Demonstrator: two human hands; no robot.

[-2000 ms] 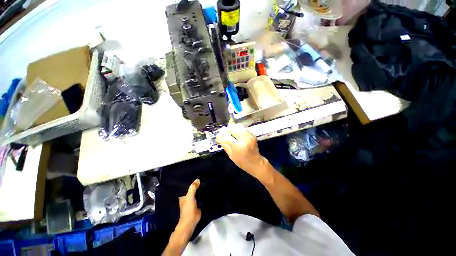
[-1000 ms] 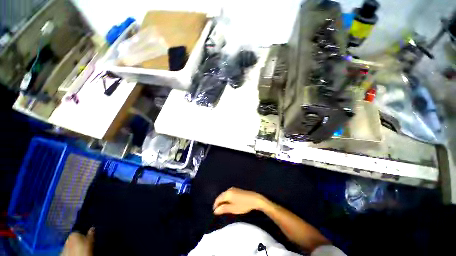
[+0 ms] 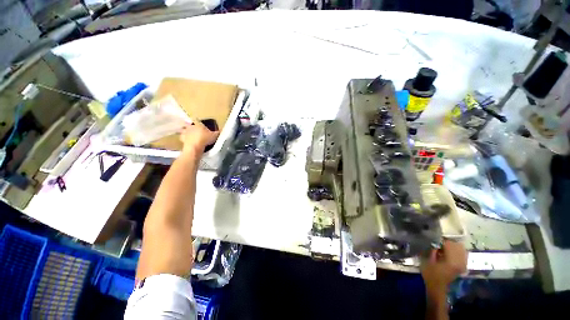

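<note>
My left hand reaches over the white perforated basket, its fingers at a small black item on the cardboard. Whether they grip it is unclear. My right hand is at the front right end of the button sewing machine head, beside the cream button tray. Its fingertips are blurred and partly hidden, so I cannot tell what they touch. Black cloth hangs dark below the table edge, under the machine.
Bagged black parts lie between basket and machine. A black bottle with yellow label and a control panel stand right of the head. Clear plastic bags lie further right. A blue crate is at lower left.
My left hand has moved from the low cloth at the left up to the basket. My right hand has moved from the cloth up to the machine's front end. The view has shifted.
</note>
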